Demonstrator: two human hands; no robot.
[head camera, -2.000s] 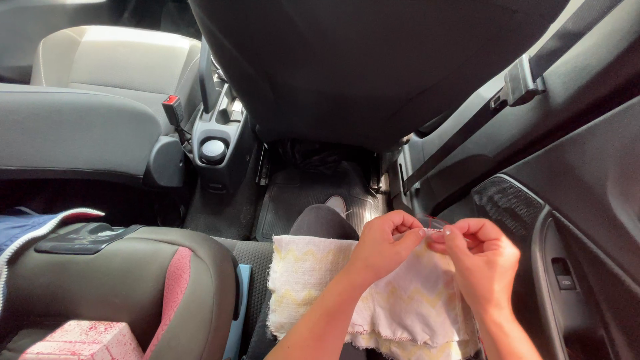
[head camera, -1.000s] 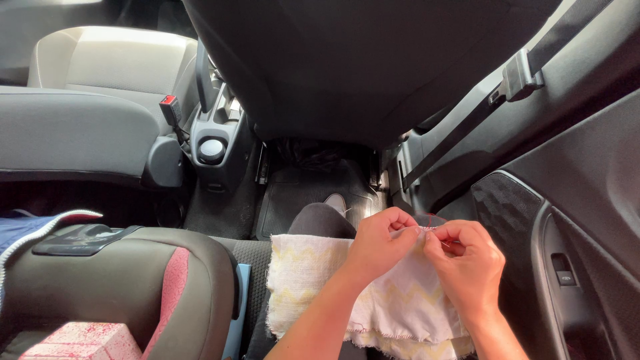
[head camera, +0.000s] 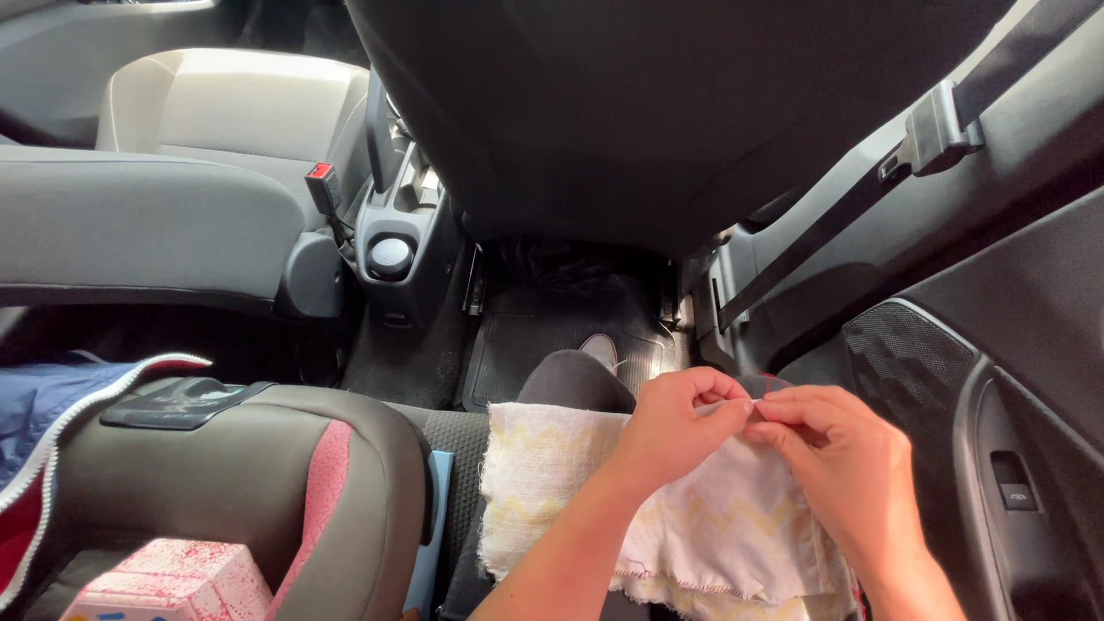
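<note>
A white cloth with yellow zigzags and frayed edges (head camera: 724, 526) lies over my lap, with a line of stitching along its lower part. My left hand (head camera: 686, 423) pinches the cloth's upper edge between thumb and fingers. Right beside it, fingertips nearly touching, my right hand (head camera: 832, 431) is closed on something small at the same edge. A thin red thread shows by the right fingers. Whether a needle is between the fingertips cannot be told.
A dark front seat back (head camera: 673, 112) rises ahead, with a seat belt (head camera: 819, 233) and door panel (head camera: 1052, 345) at right. At left are a child seat (head camera: 216, 483), a pink-speckled box (head camera: 172, 582) and a blue jacket (head camera: 34, 414). A shoe (head camera: 599, 349) rests on the floor mat.
Both hands stay together at the cloth's upper edge. The right hand has come closer to the left since two seconds ago, and its fingers have shifted.
</note>
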